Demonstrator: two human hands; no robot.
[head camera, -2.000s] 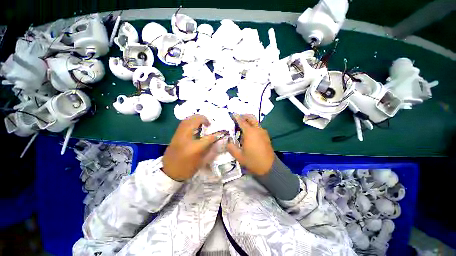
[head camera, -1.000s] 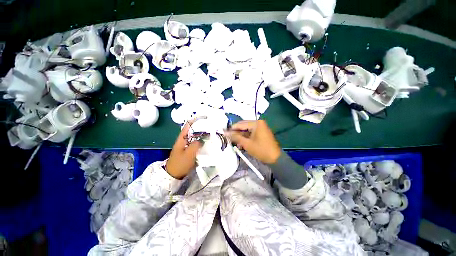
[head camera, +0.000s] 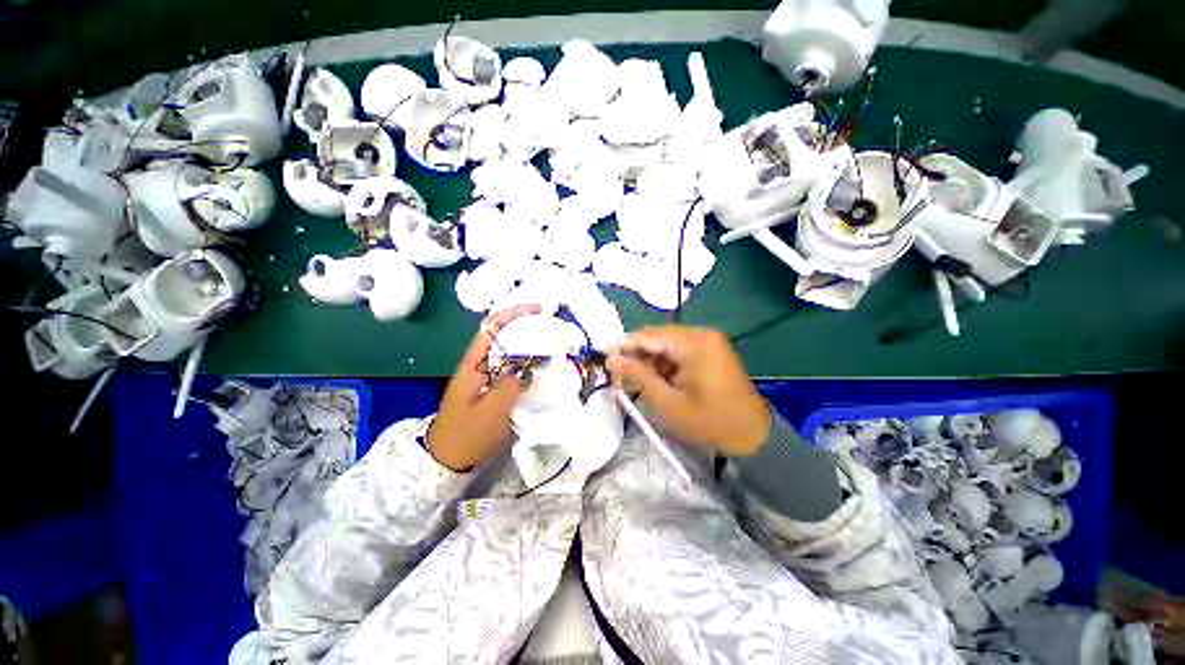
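A white camera body (head camera: 556, 422) is held above my lap at the bench's front edge, with dark and coloured lead wires (head camera: 587, 370) showing at its upper part and a white antenna (head camera: 654, 435) slanting down to the right. My left hand (head camera: 478, 400) is closed around the left side of the body. My right hand (head camera: 695, 386) is at the body's right side, its fingertips pinched at the wires; the fingertips are slightly blurred, and I cannot tell whether they hold a tool.
White rear covers (head camera: 591, 143) heap at bench centre, with ball housings (head camera: 394, 288) to their left. More camera bodies (head camera: 855, 214) cluster at both sides. Blue bins with white parts stand below left (head camera: 182, 520) and right (head camera: 1089, 487). A person's hand (head camera: 1157, 611) shows at far right.
The held body has turned since the first frame, so its antenna now points down right. My left hand moved lower on its left side. My right hand shifted right and slightly down.
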